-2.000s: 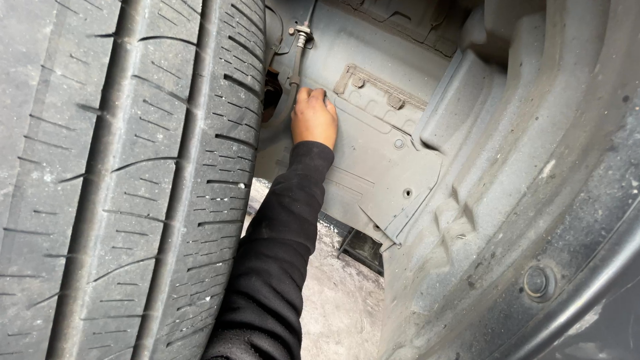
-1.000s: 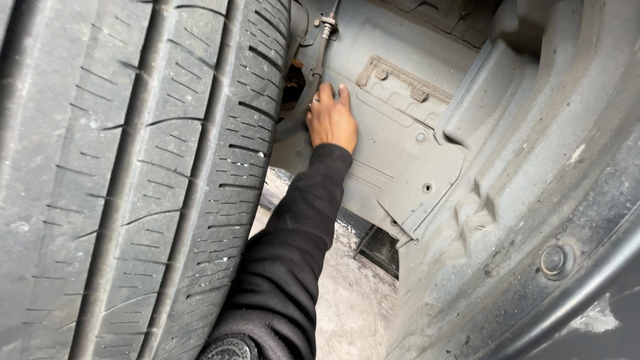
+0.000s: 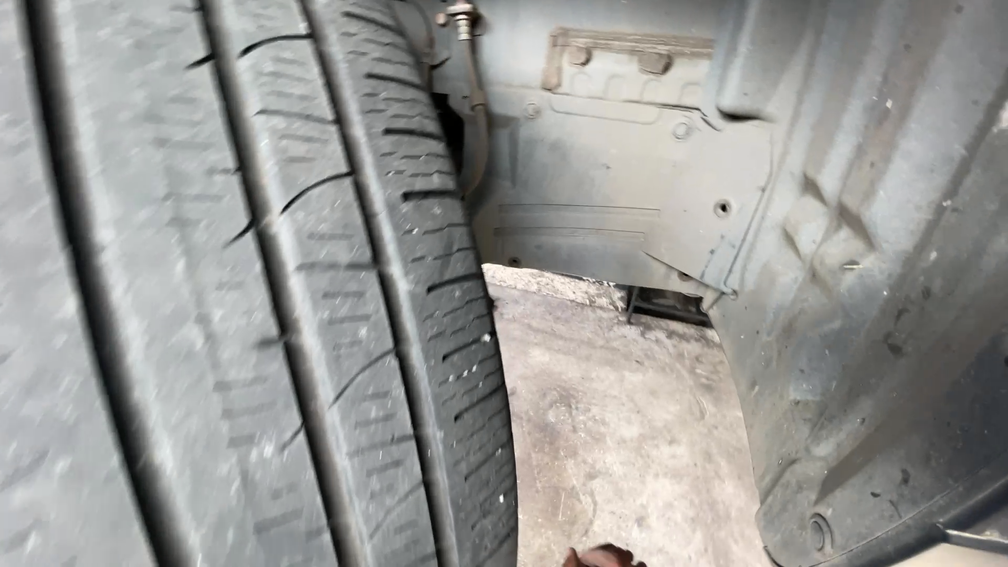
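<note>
At the bottom edge of the view, only a small, blurred part of a hand [image 3: 604, 556] shows, low in the gap between the tire and the wheel-well liner; it looks like my left hand. Most of it is cut off, so whether it holds anything cannot be seen. My right hand is out of view. To its left stands a large rubber tire [image 3: 315, 299] with deep tread grooves. Above, a brake hose [image 3: 479, 118] with a metal fitting [image 3: 463, 17] hangs beside the tire's inner edge, and no hand touches it.
A grey splash panel [image 3: 591, 173] with holes spans the back of the wheel well. The moulded fender liner [image 3: 858, 276] curves down the right side, with a round fastener [image 3: 820, 533] low on it. Stained concrete floor [image 3: 614, 409] shows below the panel.
The bare hand and black-sleeved arm that reached up near the brake hose have pulled back down; the sleeve is out of view. The tire and liner sit differently as the view has shifted.
</note>
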